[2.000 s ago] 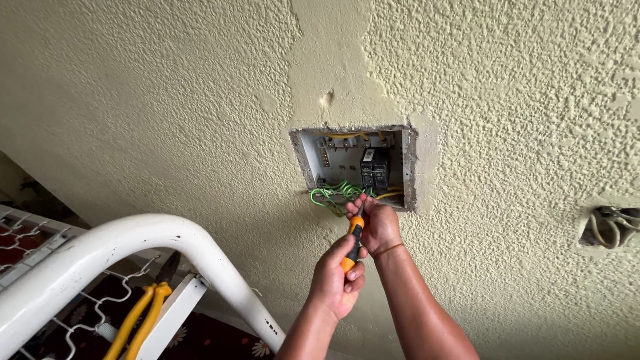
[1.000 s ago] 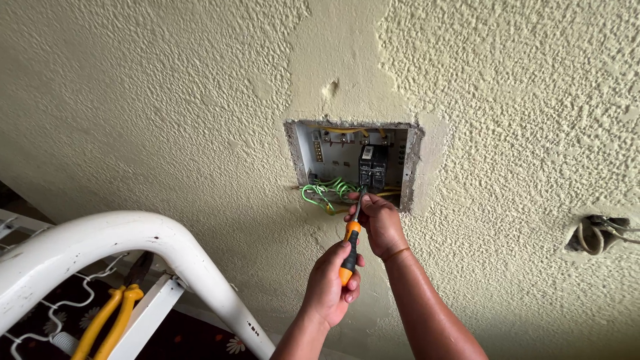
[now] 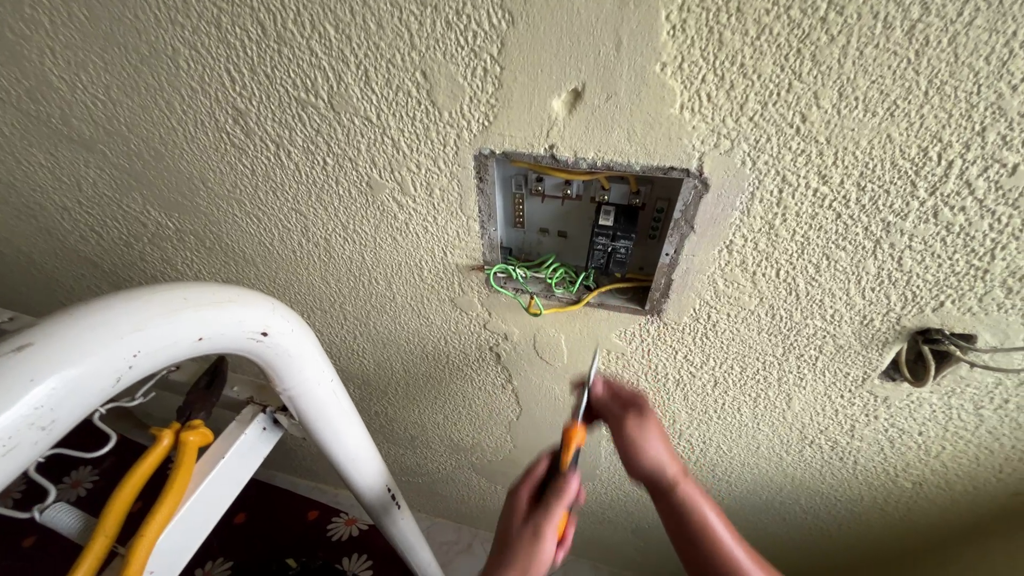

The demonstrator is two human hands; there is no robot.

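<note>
My left hand (image 3: 540, 512) grips the orange and black handle of a screwdriver (image 3: 572, 448), whose shaft points up. Close by its shaft is my right hand (image 3: 632, 424), blurred, with fingers bent; whether it touches the shaft or holds anything is unclear. Both hands are below an electrical panel box (image 3: 560, 216) recessed in the wall. Inside the box, black circuit breakers (image 3: 612, 240) sit at the right of centre. Green wires (image 3: 552, 276) lie coiled along its bottom edge, beside a yellow wire (image 3: 596, 296).
A white metal tube frame (image 3: 320, 352) curves across the lower left. Yellow-handled pliers (image 3: 172, 472) rest against it. At the right, loose wires (image 3: 920, 364) come out of a hole in the textured wall (image 3: 800, 200). A dark flowered cloth (image 3: 296, 520) lies below.
Both hands and the screwdriver have moved down, away from the breakers. The screwdriver's tip, earlier at the bottom of the breakers, is now below the box.
</note>
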